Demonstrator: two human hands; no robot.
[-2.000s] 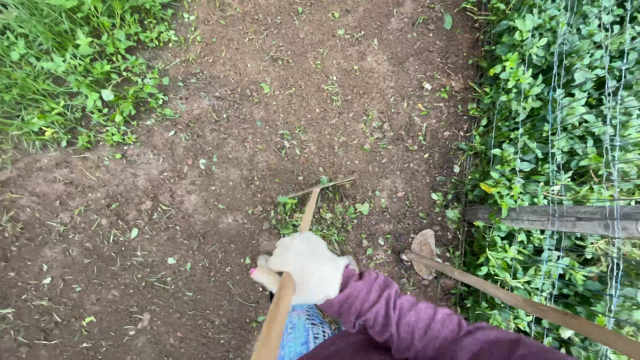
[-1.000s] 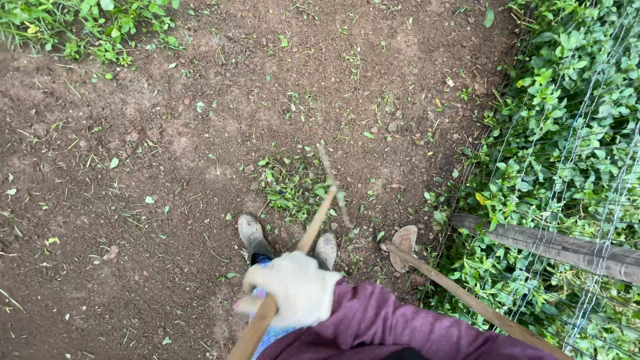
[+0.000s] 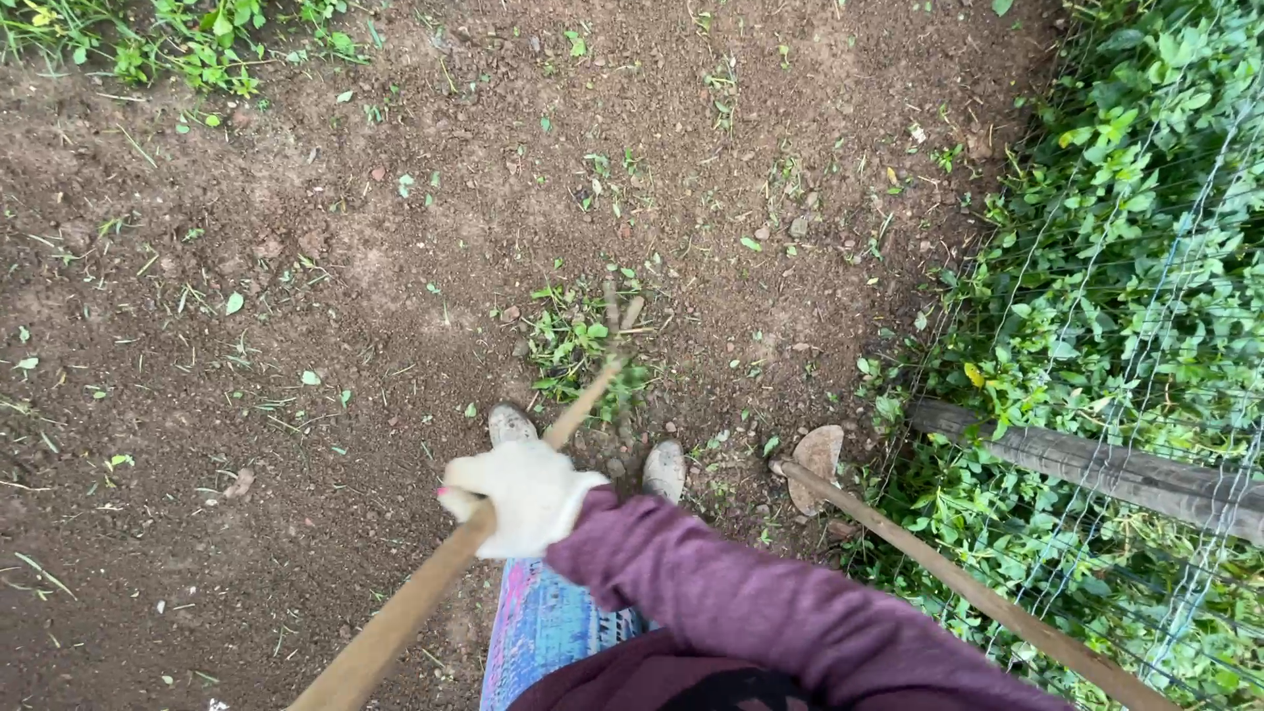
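Observation:
My right hand (image 3: 521,496), in a whitish glove, is closed around the wooden handle of a long tool (image 3: 395,612), in front of my legs. The handle slants from the bottom left up to the tool's blurred head (image 3: 622,326); whether it is a rake or a hoe I cannot tell. That head lies at a small heap of pulled green weeds (image 3: 571,346) on the soil, just beyond my shoes. My left hand is not in view.
A hoe with a rounded metal blade (image 3: 818,469) and long wooden handle leans at the right. Beyond it are a wire fence (image 3: 1116,247), a wooden post (image 3: 1086,467) and dense leafy plants. Grass and weeds (image 3: 197,44) grow at the upper left.
The tool's head has moved nearer to my shoes since two seconds ago, and the weed heap lies closer to them. Both shoes now show. My gloved hand keeps its hold on the handle.

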